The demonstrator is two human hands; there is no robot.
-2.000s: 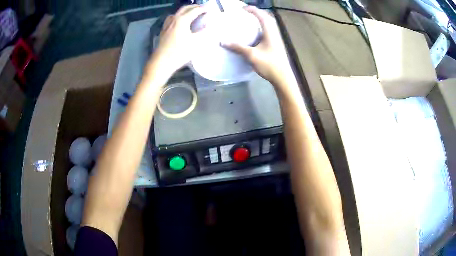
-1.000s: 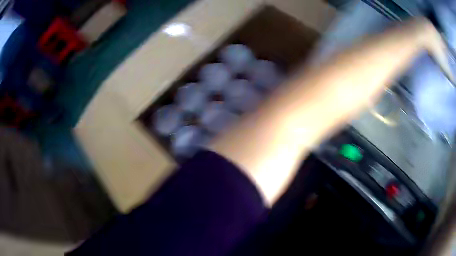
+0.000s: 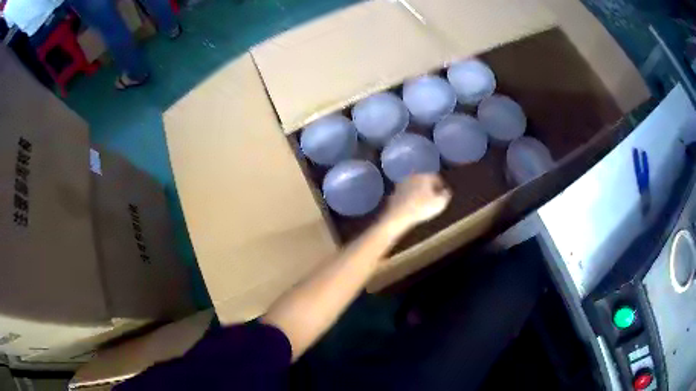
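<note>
White translucent bowls (image 3: 352,188) stand in two rows in the open brown carton (image 3: 267,92). One more bowl (image 3: 528,162) sits tilted at the carton's near right side. My left hand (image 3: 421,196) is low over the carton's near side, fingers curled, at the near edge of a middle bowl (image 3: 410,156). Its fingertips are hidden, so I cannot tell whether it grips anything. My right hand is out of the picture.
The machine bed (image 3: 675,321) with a green button (image 3: 624,317), red button (image 3: 642,379) and tape roll (image 3: 683,260) is at right. Blue-handled nippers (image 3: 641,172) lie on the white table (image 3: 595,221). Closed cartons (image 3: 69,206) stand left. A person's legs (image 3: 122,42) and red stool (image 3: 61,53) are behind.
The view has swung left from the machine to the carton. My left hand has left the large white part at the machine and is over the carton. My right hand has gone out of view.
</note>
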